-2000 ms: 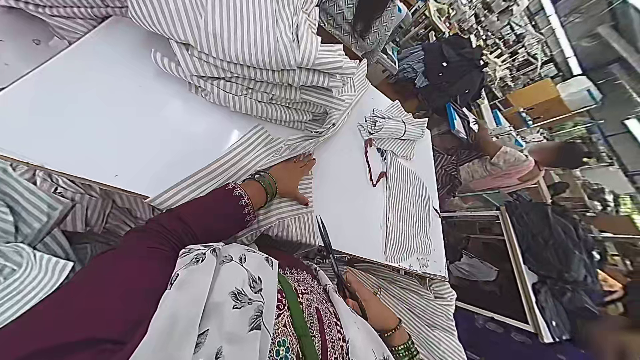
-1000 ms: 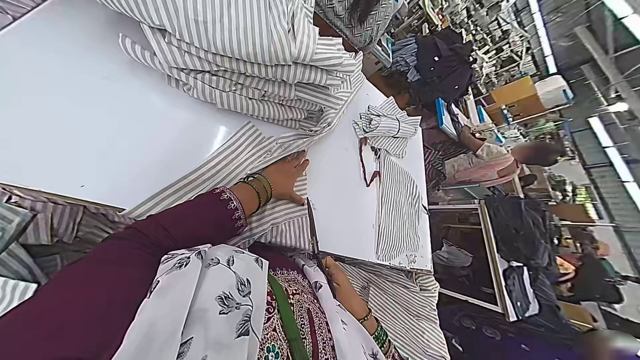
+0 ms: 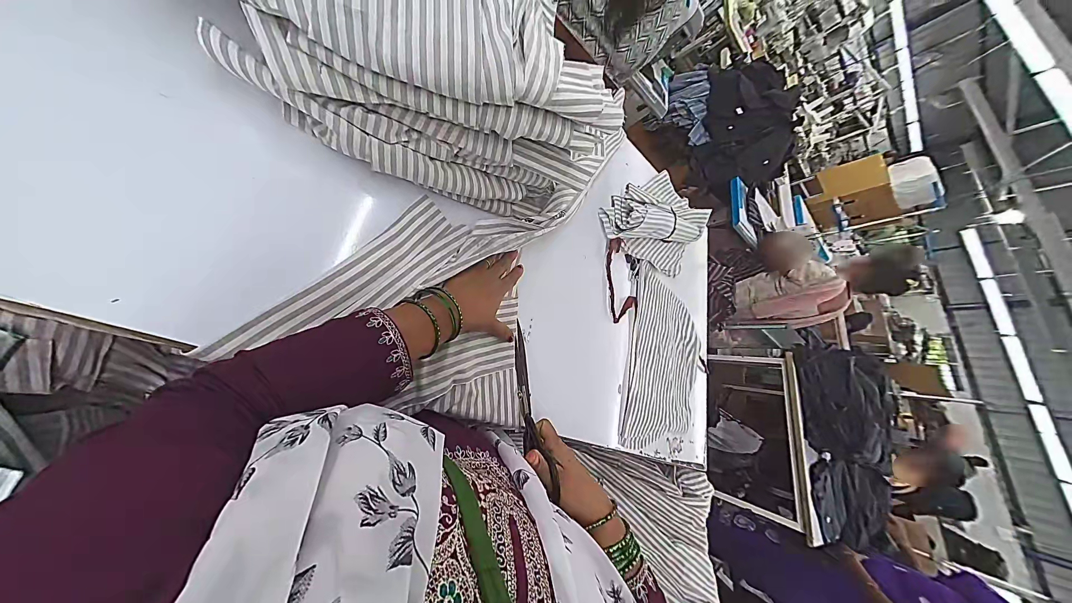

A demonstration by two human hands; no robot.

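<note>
My left hand [image 3: 479,303] presses down, fingers spread, on a grey-and-white striped fabric piece [image 3: 368,276] lying on the white table [image 3: 167,184]. In my right hand [image 3: 571,479], at the table's near edge, are dark metal scissors [image 3: 526,394]; their blades lie along the right edge of the striped fabric. Whether the blades are parted is hard to tell. A large heap of striped garments [image 3: 419,75] sits beyond my left hand. Right of it are a tied striped bundle [image 3: 653,219], a dark red strip [image 3: 615,289] and a flat striped piece [image 3: 662,364].
Striped fabric [image 3: 662,502] hangs at the table's near edge, and more striped cloth [image 3: 75,368] lies below its left edge. A metal-framed stand [image 3: 758,435], dark bagged items [image 3: 846,419], a carton [image 3: 863,188] and several people are off to the right.
The scissors have swung from pointing up away from the cloth to lying along its edge, with my right hand closer to the table. My left hand stays on the fabric.
</note>
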